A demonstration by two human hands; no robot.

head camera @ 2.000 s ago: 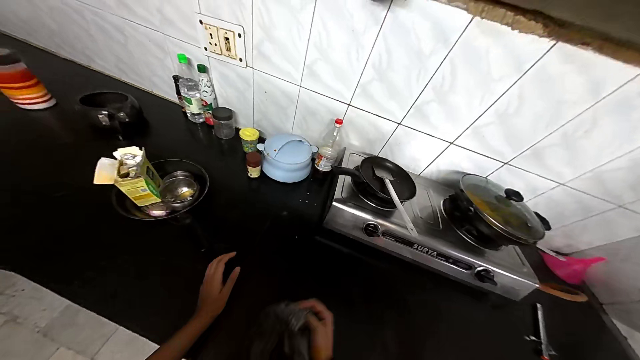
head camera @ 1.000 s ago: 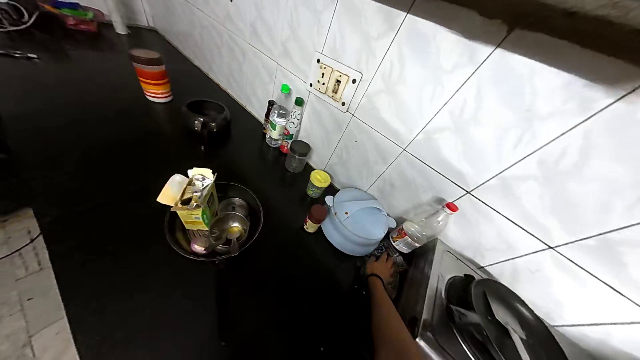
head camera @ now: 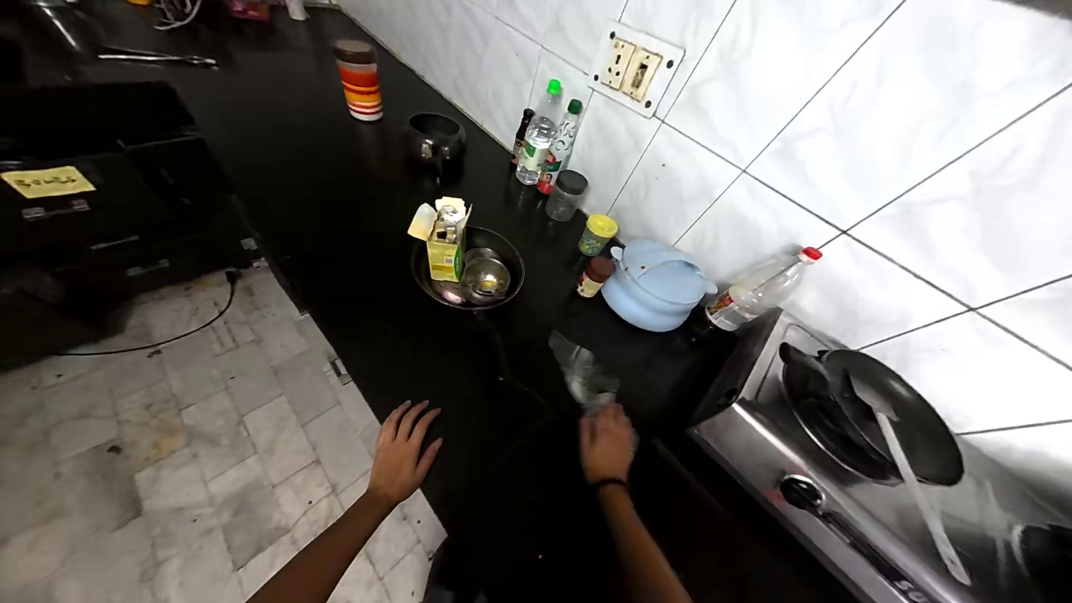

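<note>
My right hand (head camera: pixel 608 442), a dark band at its wrist, is closed on a crumpled clear plastic bag (head camera: pixel 579 368) on the black countertop (head camera: pixel 494 402). My left hand (head camera: pixel 404 452) rests at the counter's front edge, fingers apart and holding nothing. Beyond the hands, a dark pan (head camera: pixel 517 285) holds an opened yellow-green carton (head camera: pixel 446 251) and a small metal bowl (head camera: pixel 486 278). A light blue lidded casserole (head camera: pixel 653 289) stands past the bag, with a brown-lidded jar (head camera: pixel 595 277) and a yellow-lidded jar (head camera: pixel 598 235) beside it.
At right is a steel gas stove (head camera: pixel 754 435) with a frying pan (head camera: pixel 896 410) and a spatula (head camera: pixel 909 473). A red-capped bottle (head camera: pixel 762 289) leans on the tiled wall. More bottles (head camera: pixel 540 138), a clear jar (head camera: pixel 567 196), a black pot (head camera: pixel 435 142) and a striped container (head camera: pixel 359 81) stand farther back.
My right hand has moved from beside the casserole and red-capped bottle toward the counter's front, with the plastic bag. My left hand, out of view one second ago, shows again.
</note>
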